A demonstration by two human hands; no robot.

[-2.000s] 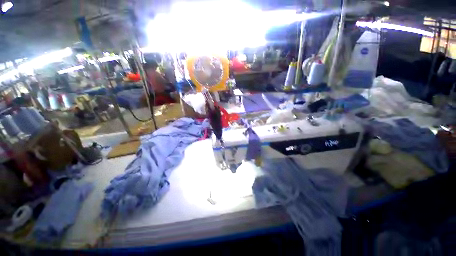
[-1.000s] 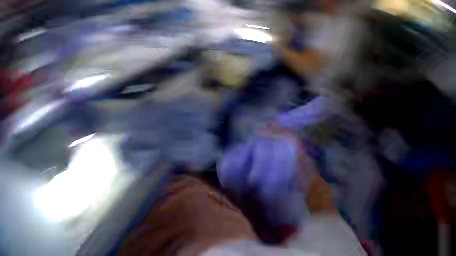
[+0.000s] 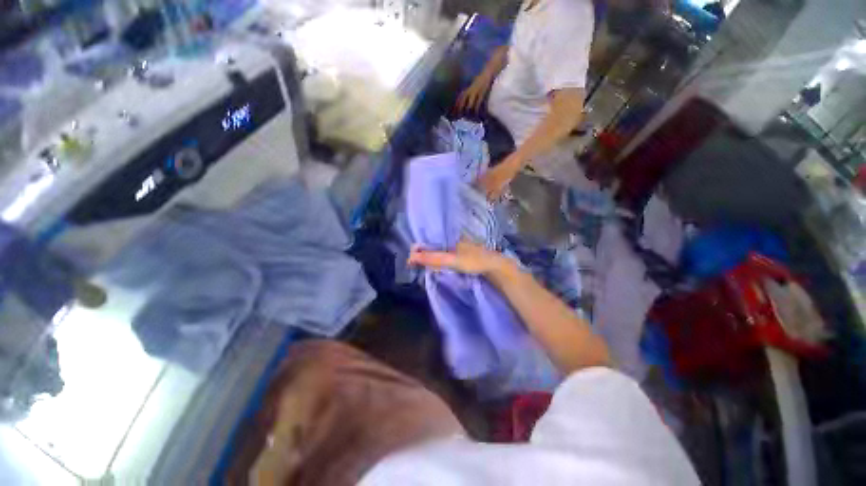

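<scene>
My right hand (image 3: 458,258) is to the right of the sewing table, its arm reaching up from a white sleeve. It is closed on a light purple-blue cloth piece (image 3: 435,204), which stands up above the fingers and hangs below them. More blue garments lie beneath and behind it. A tan patch shows at the bottom beside the brown cloth over my lap (image 3: 366,403); I cannot tell whether it is my left hand.
The white sewing machine (image 3: 223,147) is at left, with a grey-blue garment (image 3: 247,275) over the table edge. Another person (image 3: 546,71) in white reaches towards the garments. A red basket (image 3: 750,304) is at right.
The view has swung right and down from the machine needle to the garments beside the table. My right arm is now clear, holding purple-blue cloth; the other person's arm reaches closer to it.
</scene>
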